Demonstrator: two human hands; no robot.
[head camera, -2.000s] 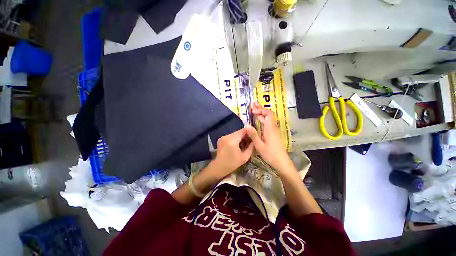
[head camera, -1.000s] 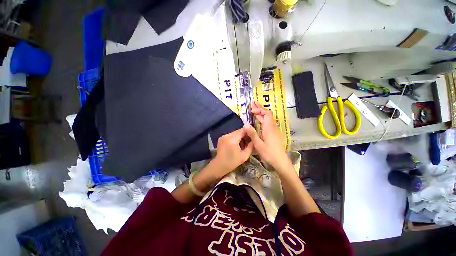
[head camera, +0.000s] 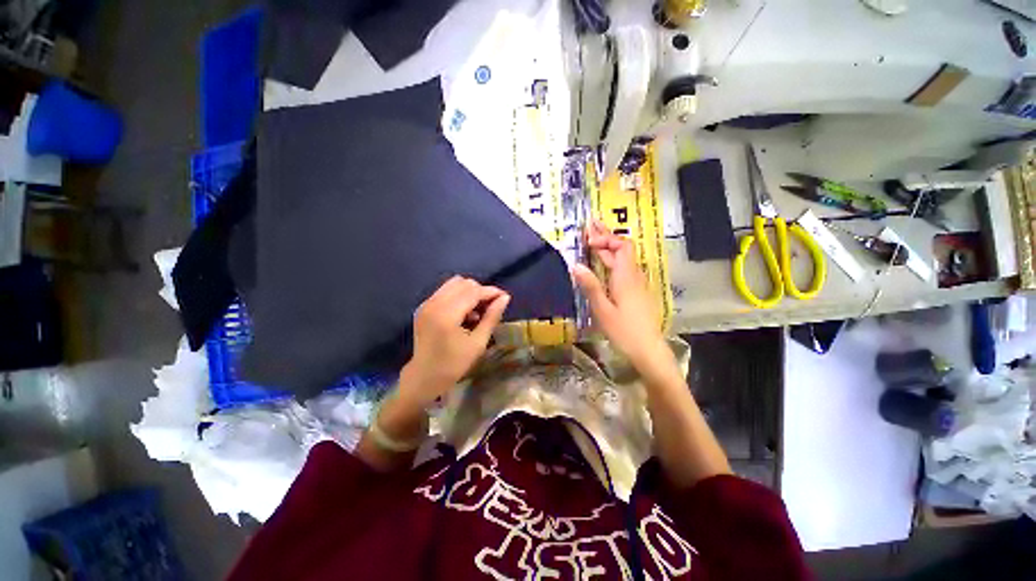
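A large dark garment panel (head camera: 341, 216) lies left of the needle area (head camera: 579, 187), its right corner beside the metal needle plate. A darker narrow band crosses the panel near that corner. My left hand (head camera: 452, 331) is over the panel's lower part, thumb and fingertips nearly together; whether they pinch cloth or thread cannot be told. My right hand (head camera: 619, 293) is at the corner's right edge, thumb by the cloth and fingers curled near the plate; whether it grips anything is unclear.
Yellow-handled shears (head camera: 779, 261), a dark rectangular pad (head camera: 707, 209) and green snips (head camera: 841, 193) lie right of the yellow tape (head camera: 642, 216). A parts tray (head camera: 963, 259) is at the table's right end. A blue crate (head camera: 222, 375) is under the panel.
My left hand has moved left, away from my right hand, which stays near the needle plate. The panel's corner now lies more spread out beside the plate. The view has shifted slightly.
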